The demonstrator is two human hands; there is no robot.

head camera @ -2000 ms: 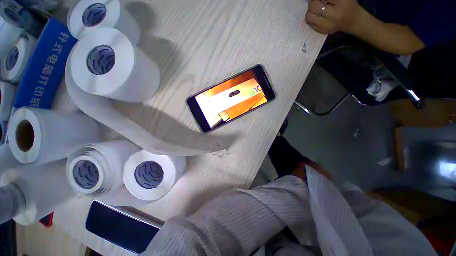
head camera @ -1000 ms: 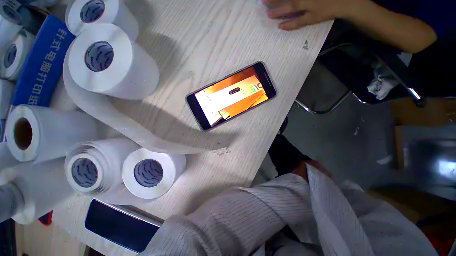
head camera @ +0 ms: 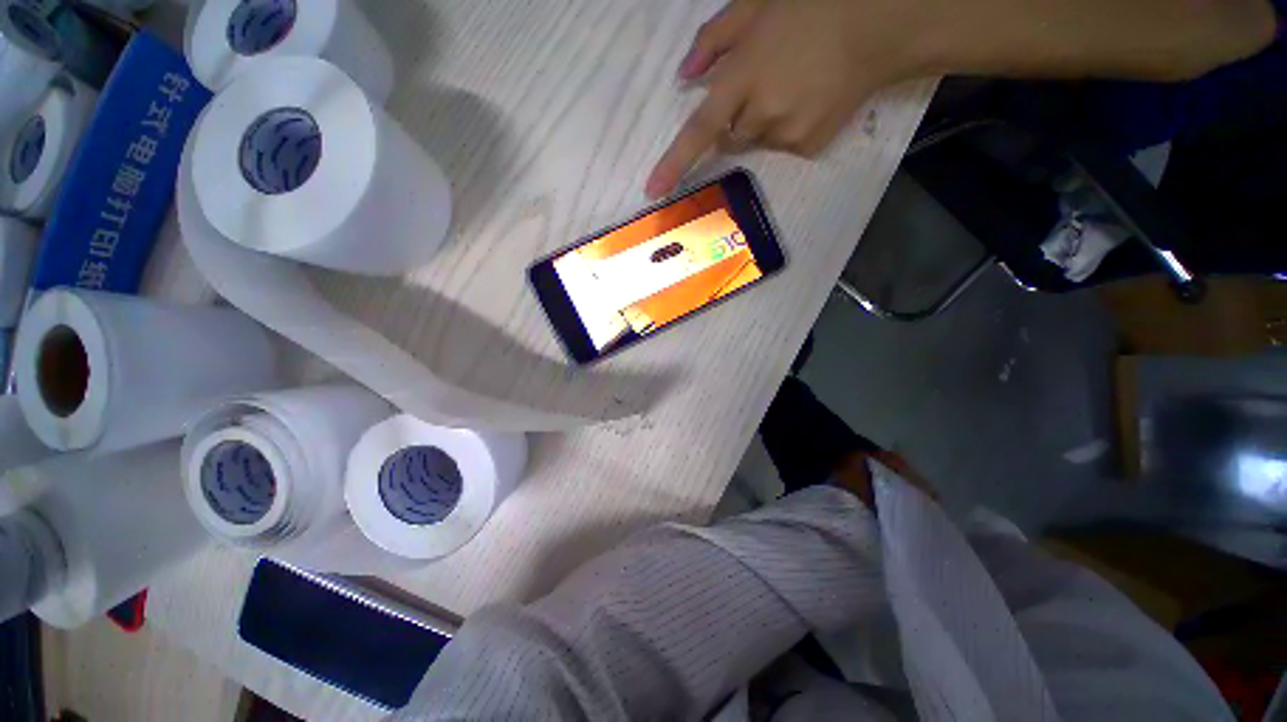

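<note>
Neither of my hands shows; my striped sleeve (head camera: 663, 607) crosses the bottom of the picture. A smartphone with an orange and white picture (head camera: 656, 268) lies face up on the desk. A second smartphone with a black screen (head camera: 339, 635) lies at the lower left, against my sleeve. White label rolls stand on the desk: a large one (head camera: 388, 205) with a loose label strip (head camera: 381, 360) curving from it, a roll with uneven layers (head camera: 318, 437) and a smaller one (head camera: 501, 459) beside it.
Another person's hand (head camera: 790, 85) reaches over the desk, a fingertip near the lit phone's upper edge. A blue carton (head camera: 113, 184) with white lettering and more rolls stand at the left. The desk edge (head camera: 833, 303) slants down; a metal-framed chair (head camera: 988, 289) is beyond.
The other person's hand has moved left and down from the desk's edge towards the lit phone, fingers now extended. The phones and rolls stay in place.
</note>
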